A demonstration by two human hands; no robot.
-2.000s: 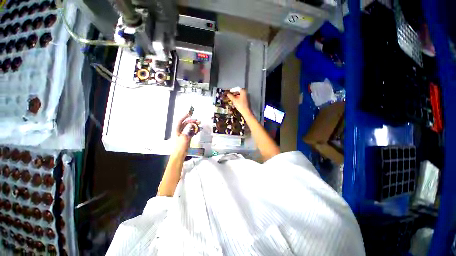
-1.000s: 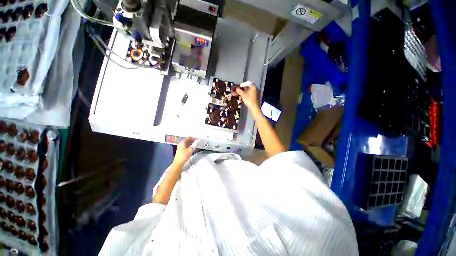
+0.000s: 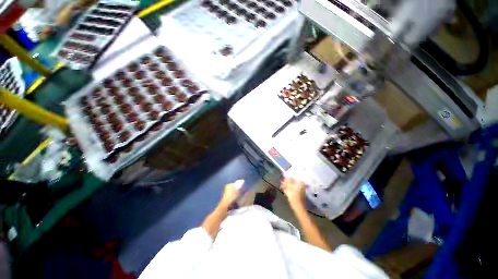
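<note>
My right hand [image 3: 294, 189] is at the front edge of the pale benchtop machine [image 3: 254, 111], near its panel; I see nothing in it, but its fingers are blurred. My left hand [image 3: 231, 192] is in the air in front of the machine, with a small whitish spot at its fingertips that I cannot identify. The near fixture [image 3: 344, 149] on the right of the machine is filled with copper-brown and dark parts. The other fixture [image 3: 298, 92], at the machine's left side, also shows dark and pale round spots.
A tray of copper-brown parts [image 3: 139, 101] lies at the left. Stacked white trays [image 3: 218, 35] stand behind it, partly filled. A small controller with red digits [image 3: 350, 100] sits between the fixtures. Blue shelving [image 3: 453, 190] is at the right.
The view has turned left, bringing the trays into the middle left. My right hand has left the near fixture for the machine's front edge. My left hand has moved off the front panel.
</note>
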